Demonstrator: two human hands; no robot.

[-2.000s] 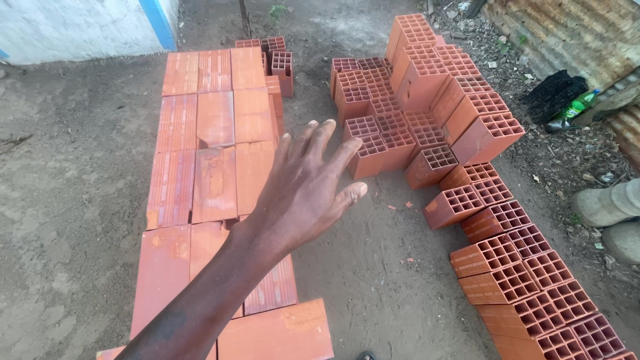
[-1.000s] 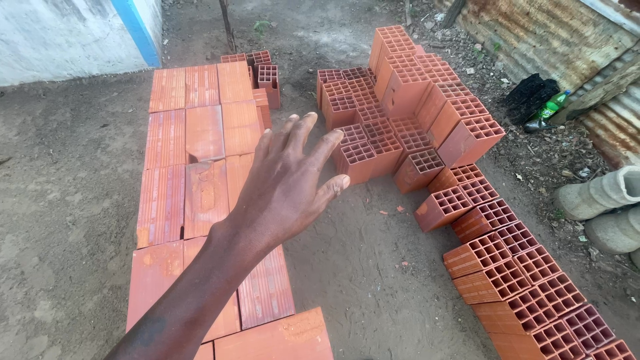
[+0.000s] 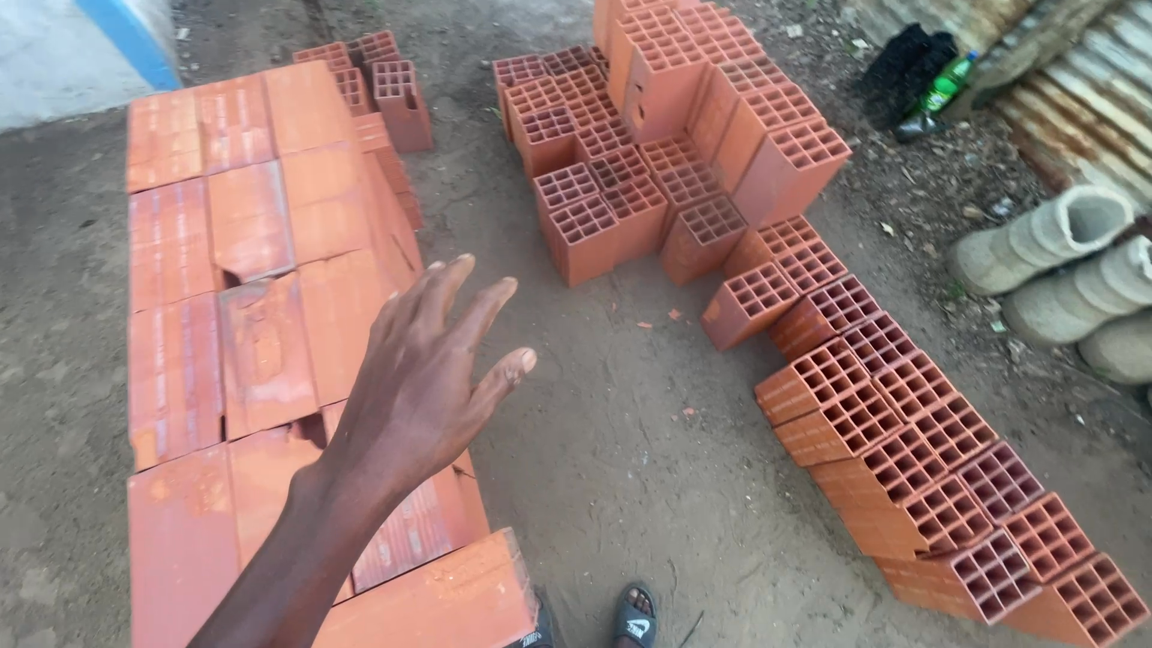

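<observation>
My left hand (image 3: 432, 387) reaches in from the bottom left with its fingers apart and nothing in them. It is held over the right side of a stack of flat-lying hollow clay bricks (image 3: 261, 346), covering part of it; whether it touches them cannot be told. A few bricks in this stack have broken corners. One brick (image 3: 441, 603) lies crosswise at the near end. To the right, hollow clay bricks (image 3: 913, 423) stand on end in a slanting row with their cell openings up. Farther back is a stepped group of upright bricks (image 3: 666, 81). My right hand is out of view.
A small group of upright bricks (image 3: 400, 103) stands behind the stack. Concrete pipe-like pieces (image 3: 1044, 238), a green plastic bottle (image 3: 949, 85) and rusty corrugated metal sheets (image 3: 1089, 108) are at the right. A white and blue wall (image 3: 81, 54) is at the back left. My sandalled foot (image 3: 637, 616) is on the dirt.
The view has shifted, and my feet now show at the bottom edge. My left hand stays outstretched and empty over the stack's right side.
</observation>
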